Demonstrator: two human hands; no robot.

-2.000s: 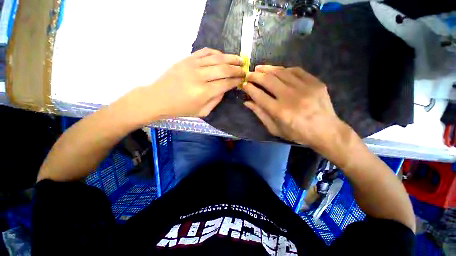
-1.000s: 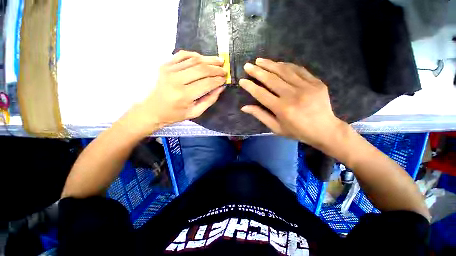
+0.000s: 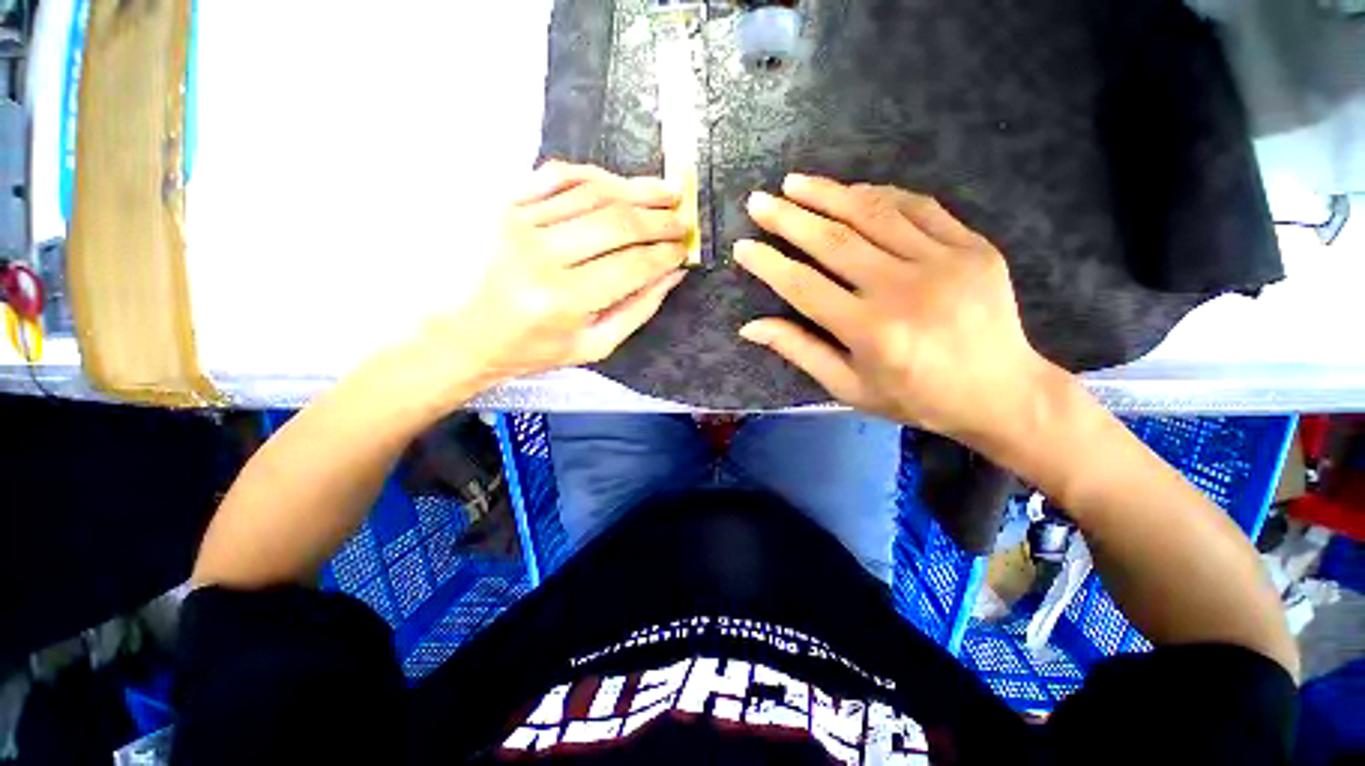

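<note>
A dark mottled garment panel (image 3: pixel 958 135) lies on the white table and reaches its front edge. A narrow gauge strip (image 3: pixel 683 120), whitish above and yellow at its near end, lies lengthwise on the panel. My left hand (image 3: pixel 599 262) has its fingertips on the yellow end, at the panel's left part. My right hand (image 3: pixel 891 292) lies flat on the panel to the right of the strip, fingers apart, holding nothing. A thin dark line runs beside the strip. Shiny metal machine parts (image 3: pixel 768 36) show at the top edge, partly cut off.
A brown-taped edge (image 3: pixel 132 210) runs along the left. Small red and yellow scissors or snips (image 3: pixel 23 307) lie at the far left. Blue perforated crates (image 3: pixel 449 584) stand under the table on both sides of my legs. A red object (image 3: pixel 1329 486) is at the far right.
The view has shifted, and the machine parts are now mostly out of the top. My right hand has moved off the strip to its right. My left fingers stay at the yellow end.
</note>
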